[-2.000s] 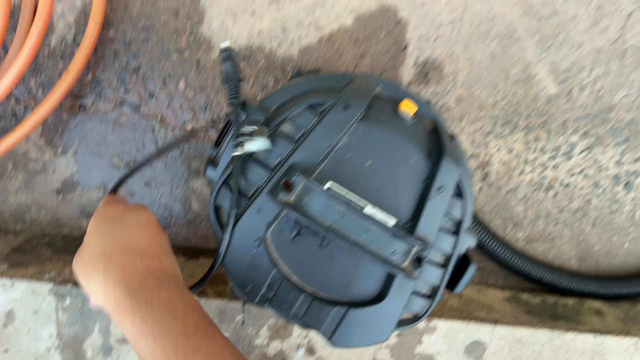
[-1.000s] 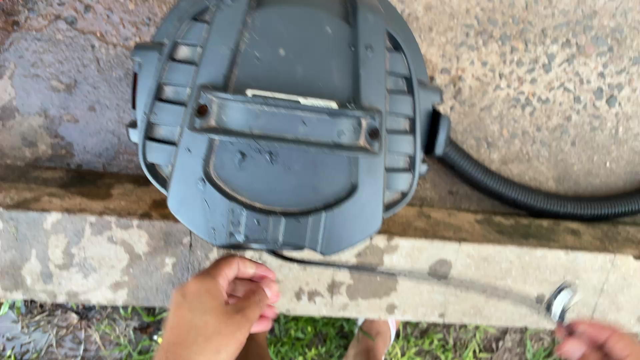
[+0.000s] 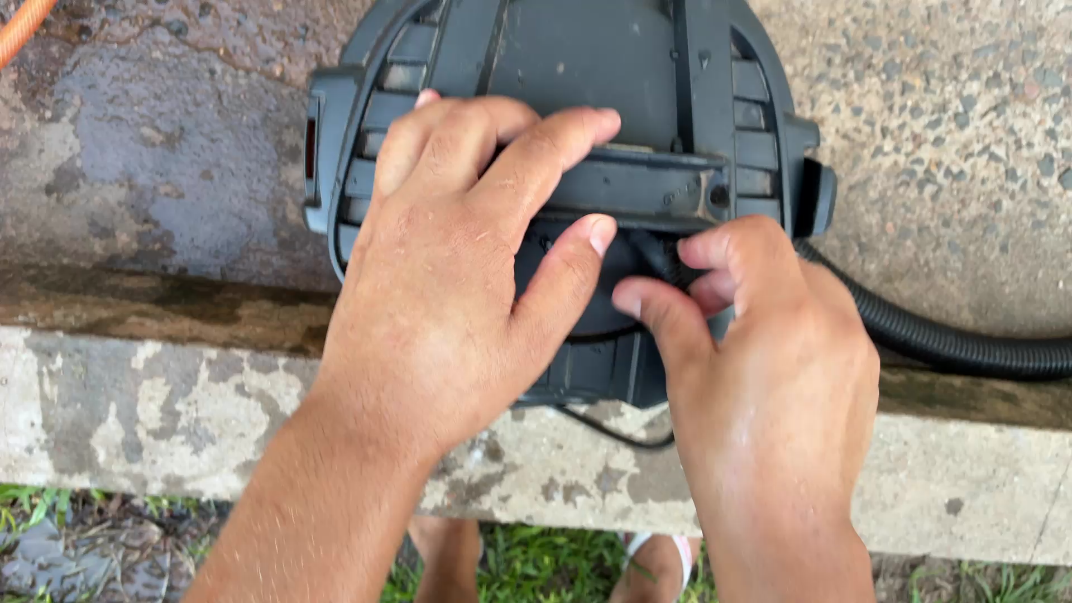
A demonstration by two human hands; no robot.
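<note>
The dark grey plastic top of a canister vacuum cleaner [image 3: 586, 50] fills the upper middle, with a carry handle [image 3: 645, 188] across it. My left hand [image 3: 456, 226] lies over the handle's left part, fingers spread, thumb pointing right. Just below the handle's right end, my right hand [image 3: 754, 327] pinches the black ribbed end of the power cord [image 3: 662, 255] between thumb and fingers. The plug itself is hidden. A loop of the thin black cord [image 3: 624, 438] hangs below the vacuum's lower edge, over the concrete curb.
A black corrugated hose [image 3: 946, 339] runs off to the right from the vacuum. Part of an orange hose [image 3: 21, 29] shows at the top left. The pale concrete curb [image 3: 151, 410] crosses below, with grass and the person's feet beyond it. The paving at left looks wet.
My right hand has come from the lower right to the handle, bringing the cord end. My left hand has moved up from the vacuum's lower edge onto the handle.
</note>
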